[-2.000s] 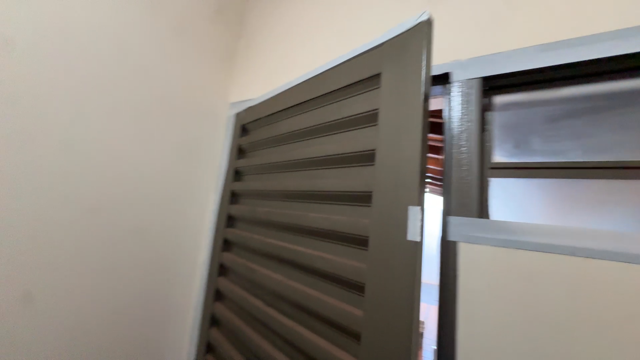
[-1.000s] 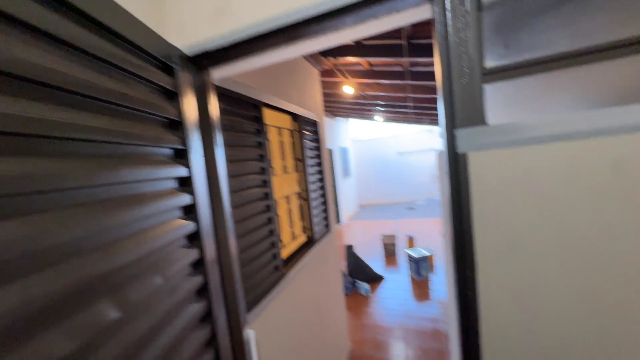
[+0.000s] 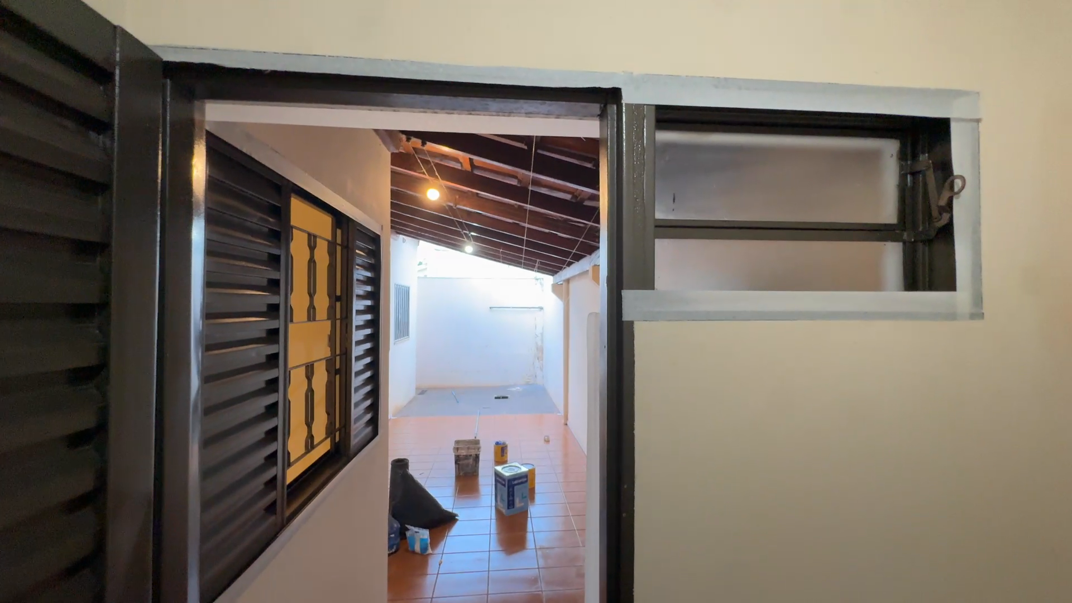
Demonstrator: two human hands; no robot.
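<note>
Neither of my hands is in view. A dark louvered door [image 3: 59,335] stands ajar at the left edge, hinged beside the dark metal door frame [image 3: 618,377]. Right of the frame sits a small window with two frosted panes [image 3: 775,180] and a metal latch [image 3: 946,201] on its right side. Pale masking tape [image 3: 804,306] runs around this window and along the top of the door frame. Through the doorway, a louvered shutter window [image 3: 243,352] with a patterned grille [image 3: 311,335] shows in the outer wall at left.
On the tiled floor [image 3: 469,578] outside stand a blue and white square can [image 3: 511,489], a stained bucket [image 3: 466,458], a yellow can [image 3: 501,452] and a dark folded sheet [image 3: 414,502]. A lit bulb [image 3: 433,193] hangs under the wooden roof. A white wall [image 3: 477,335] closes the far end.
The view has swung from the louvered door to face the doorway, and the passage outside now shows in full. No hand appears in any frame.
</note>
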